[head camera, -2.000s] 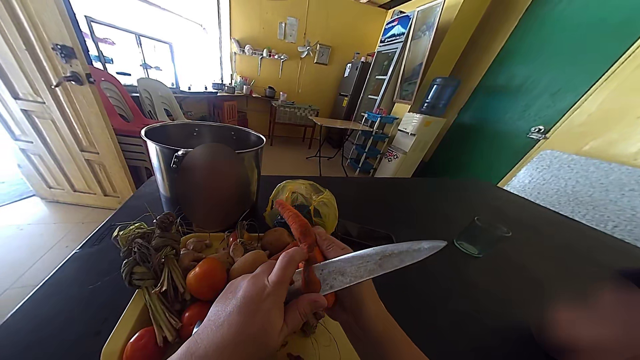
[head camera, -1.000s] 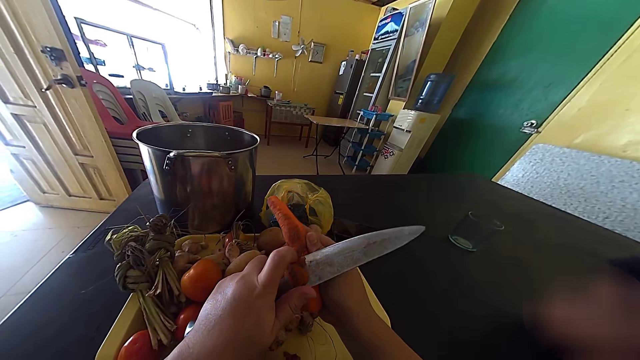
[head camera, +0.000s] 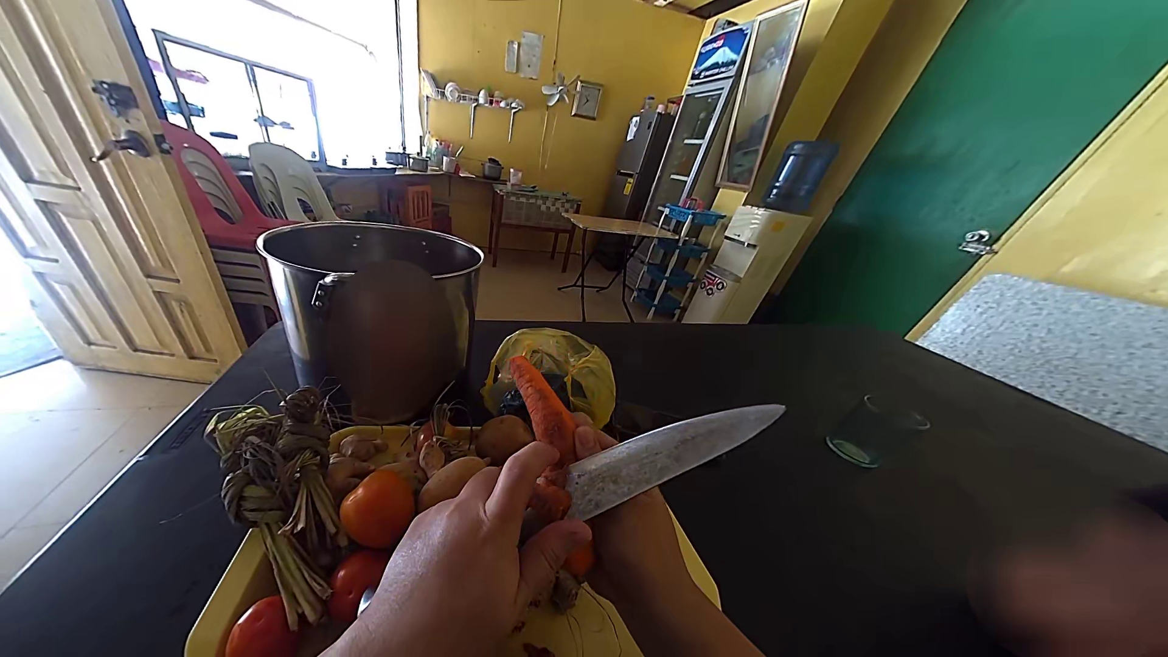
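Observation:
A large knife (head camera: 675, 456) points its blade up to the right, its handle hidden in my left hand (head camera: 484, 547). Behind the blade, my right hand (head camera: 630, 538) holds an orange carrot (head camera: 545, 411) upright, the blade lying against its lower part. More orange carrot shows between my hands; whether it is the same carrot I cannot tell. Under my hands is a yellow tray (head camera: 219, 584) with tomatoes (head camera: 377, 508), potatoes (head camera: 452, 482), ginger-like roots and tied bundles of dried stalks (head camera: 274, 484). A yellow plastic bag (head camera: 584, 365) sits just behind the carrot.
A large steel pot (head camera: 306, 319) stands at the tray's back left, partly covered by a blurred patch. To the right, a clear glass (head camera: 876, 433) is on the black table (head camera: 776, 547). A blurred shape is at the lower right edge. Stacked chairs (head camera: 224, 210) stand behind the pot.

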